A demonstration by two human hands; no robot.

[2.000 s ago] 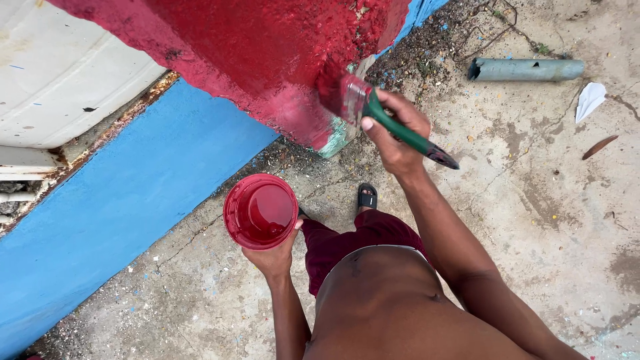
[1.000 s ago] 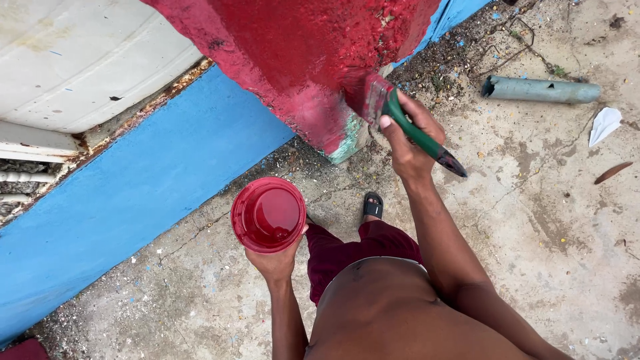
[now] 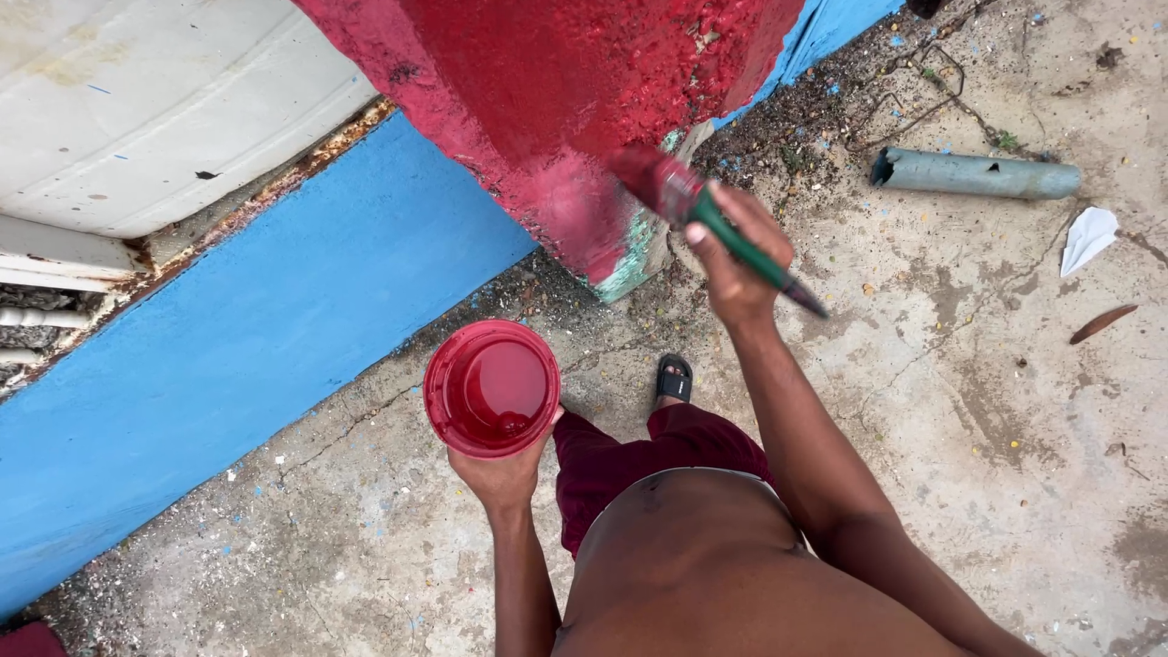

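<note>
My left hand (image 3: 505, 470) holds a round tub of red paint (image 3: 493, 388) from below, its open top facing up. The tub is part full, with glossy paint inside. In my right hand (image 3: 744, 260) is a paintbrush with a green handle (image 3: 744, 239), its dark end pointing down to the right. The brush's red-coated bristles are at the lower part of a rough masonry pillar (image 3: 566, 100), close to its corner; motion blurs them. Deep red covers much of the pillar, a paler pinkish red shows near the bottom, and mint green shows along the lowest edge.
A blue-painted wall base (image 3: 274, 283) runs diagonally behind the tub, beside a white panel (image 3: 164, 100) with a rusty edge. On the cracked concrete floor lie a grey-blue pipe piece (image 3: 981, 175), a white scrap (image 3: 1089, 239) and a brown leaf or pod (image 3: 1102, 323). My sandalled foot (image 3: 673, 379) stands below the pillar.
The brush has stayed at the pillar's lower part in my right hand, its bristles now plainly blurred and pointing more to the upper left. My left hand still holds the tub.
</note>
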